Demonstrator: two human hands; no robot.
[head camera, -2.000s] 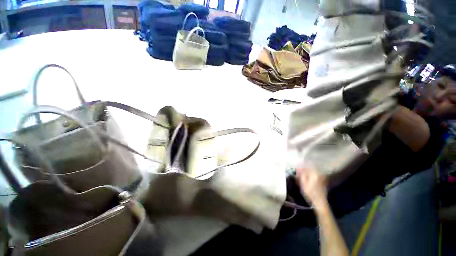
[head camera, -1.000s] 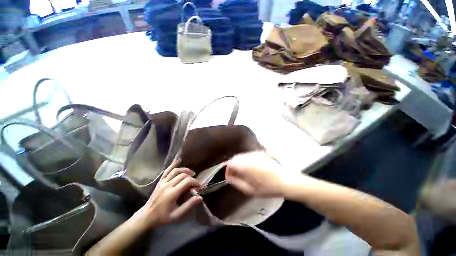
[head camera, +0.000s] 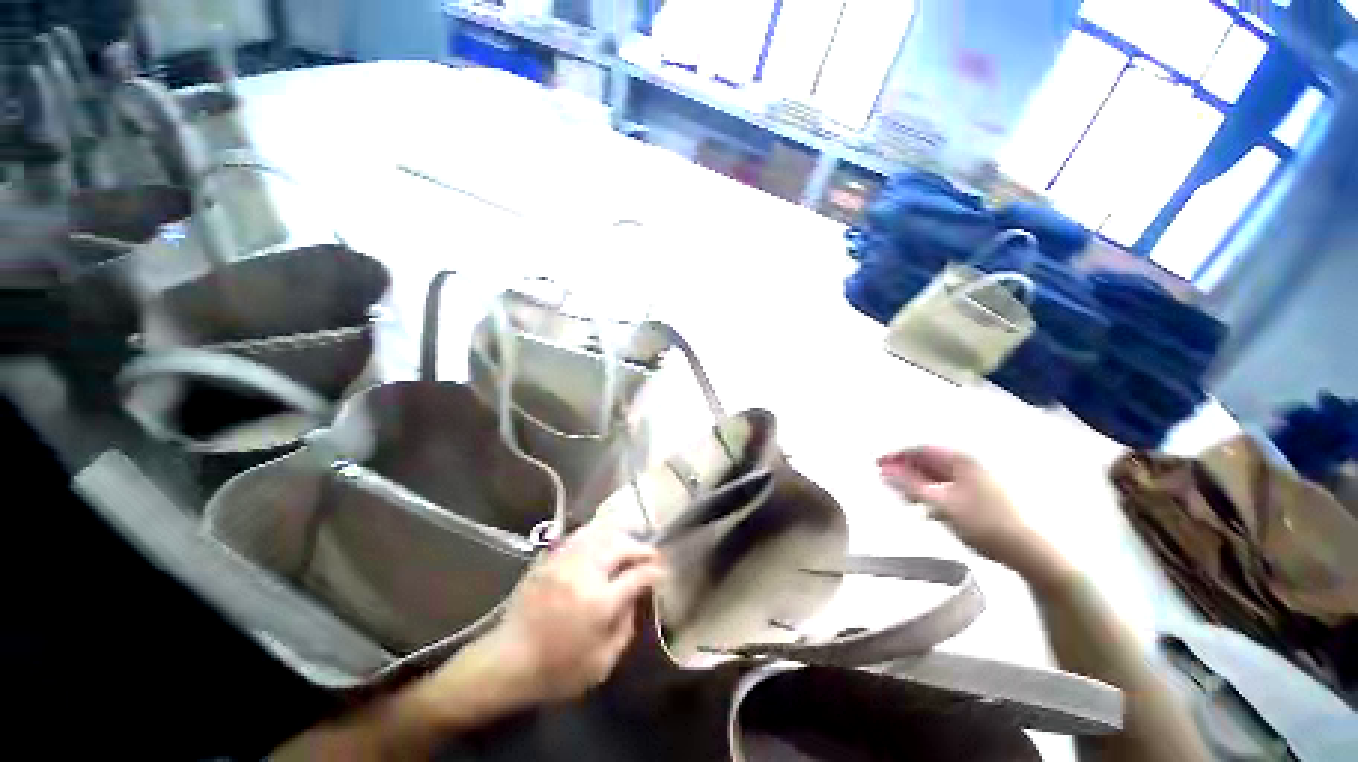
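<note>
Taupe tote bags stand close together in front of me. My left hand (head camera: 588, 603) is at the rim between a wide open bag with a zip line (head camera: 373, 573) and a bag (head camera: 775, 566) lying open with its handle out to the right. Its fingers are curled, but whether they grip a rim or strap is not clear. My right hand (head camera: 953, 499) is raised over the white table (head camera: 775, 328), its fingers partly curled, holding nothing visible. Another open bag (head camera: 894, 715) is at the bottom edge, partly cut off.
A small pale tote bag (head camera: 961, 323) stands by navy bundles (head camera: 1102, 335) at the back right. Brown panels (head camera: 1251, 551) are piled at the right edge. More tote bags (head camera: 276, 320) stand at the left. A shelf unit (head camera: 715, 112) runs under the windows.
The view has swung left. My hands have come apart: the right has left the inside of the bag and is over the table, while the left is at another bag rim.
</note>
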